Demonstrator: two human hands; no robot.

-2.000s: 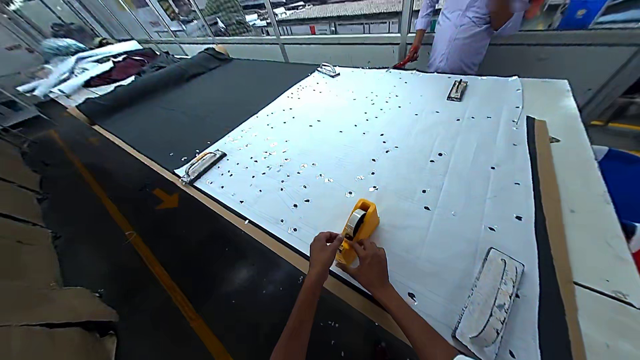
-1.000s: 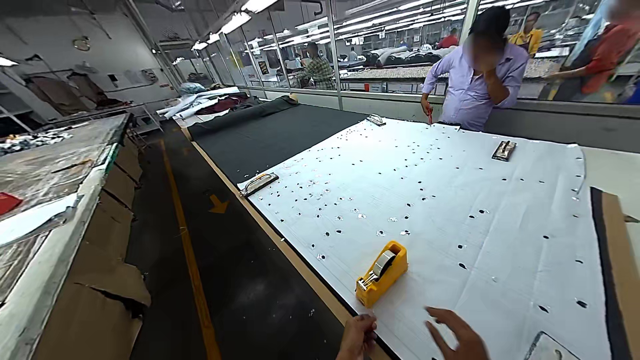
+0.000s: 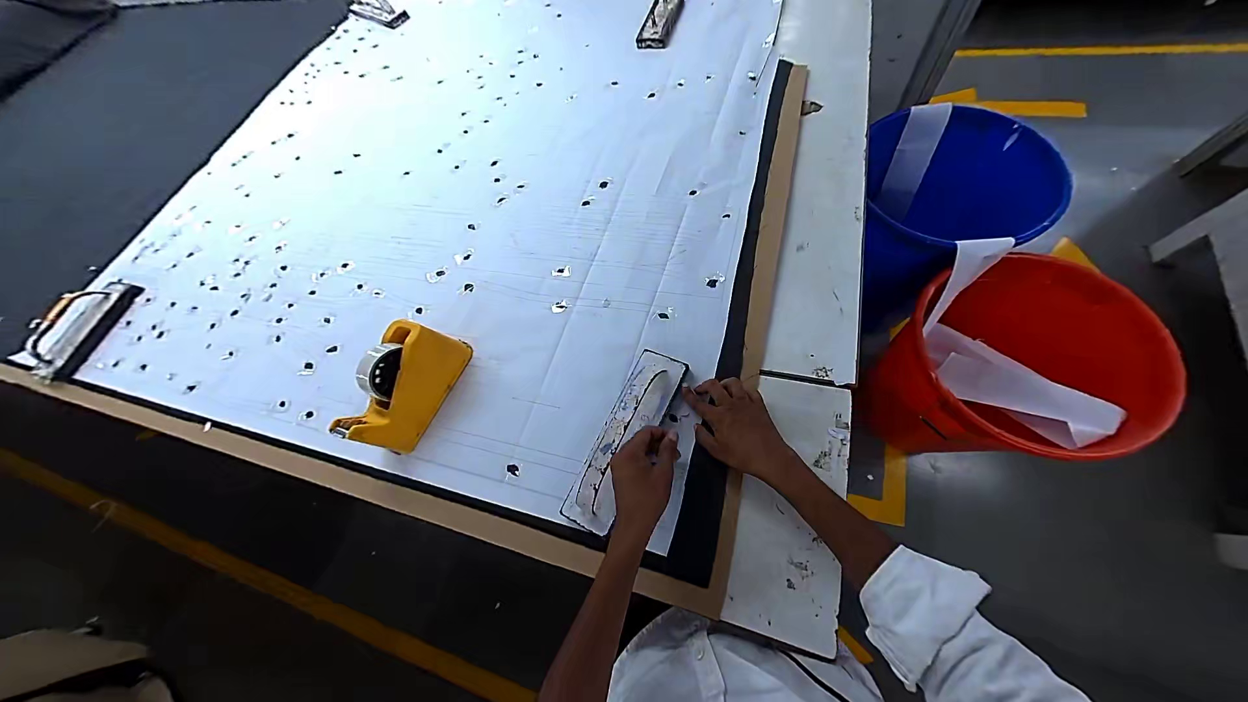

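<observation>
A large white perforated sheet (image 3: 526, 234) lies over dark fabric (image 3: 704, 507) on the table. Near its right front corner rests a worn, white block-shaped weight (image 3: 624, 439) with a handle. My left hand (image 3: 645, 478) is at the right side of this weight, its thumb and fingertips pinched together over the sheet. Just right of it, my right hand (image 3: 736, 424) touches the sheet's edge with its fingertips by the weight's upper end. Whether a small piece of tape is between the fingers, I cannot tell. The yellow tape dispenser (image 3: 424, 385) stands to the left on the sheet.
Another weight (image 3: 83, 331) lies at the left front edge, and two more (image 3: 660, 21) (image 3: 378, 12) at the far side. Brown paper (image 3: 770, 234) borders the fabric. Right of the table stand a blue bucket (image 3: 975, 185) and a red bucket (image 3: 1063, 341) with white strips.
My hands have moved right, from beside the yellow dispenser to the weight at the right front corner. The view has turned down and right, bringing the buckets in.
</observation>
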